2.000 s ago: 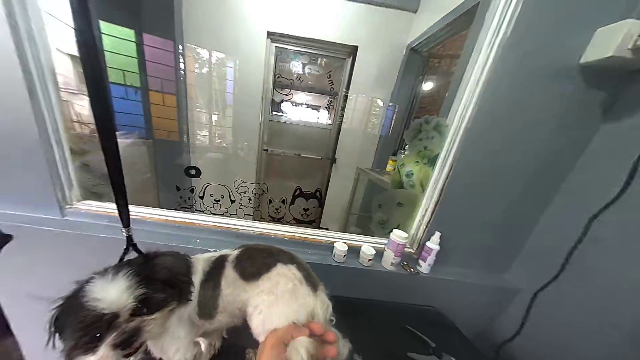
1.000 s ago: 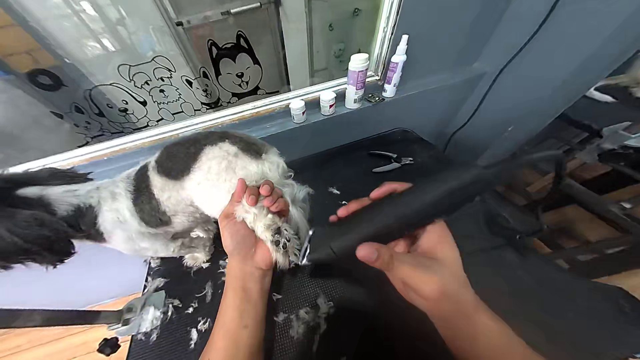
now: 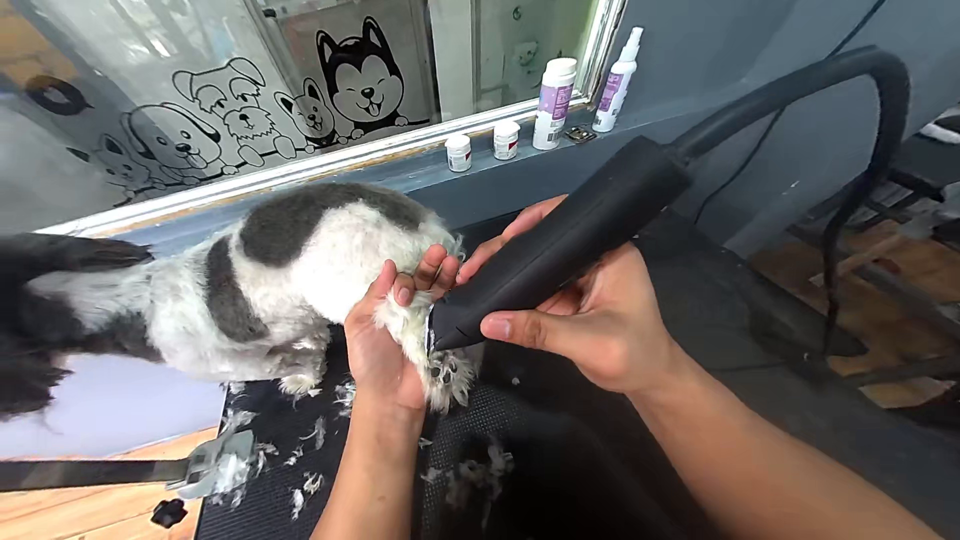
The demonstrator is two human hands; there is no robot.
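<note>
A dog (image 3: 352,255) with short white and dark grey fur stands on a black textured grooming table (image 3: 480,420), its head toward the left edge. My left hand (image 3: 390,345) cups one of its hind legs, the paw (image 3: 448,375) lying pads up beyond my palm. In my right hand (image 3: 592,315) is a thick black electric clipper (image 3: 562,240), gripped between thumb and fingers. Its metal blade touches the fur just above the paw pads. From the clipper's rear a thick black cable or hose arches to the right.
Two small white jars (image 3: 458,153), a white bottle (image 3: 555,105) and a spray bottle (image 3: 615,81) stand on the window ledge (image 3: 420,174). Fur clippings (image 3: 307,484) litter the table. A strap with a grey clamp (image 3: 217,463) lies at the lower left. Dark metal framework (image 3: 885,262) is at right.
My right hand has brought the clipper blade from beside the paw onto the leg fur. Two seconds ago only one hand showed, at the dog's rear. The view has tilted down since then.
</note>
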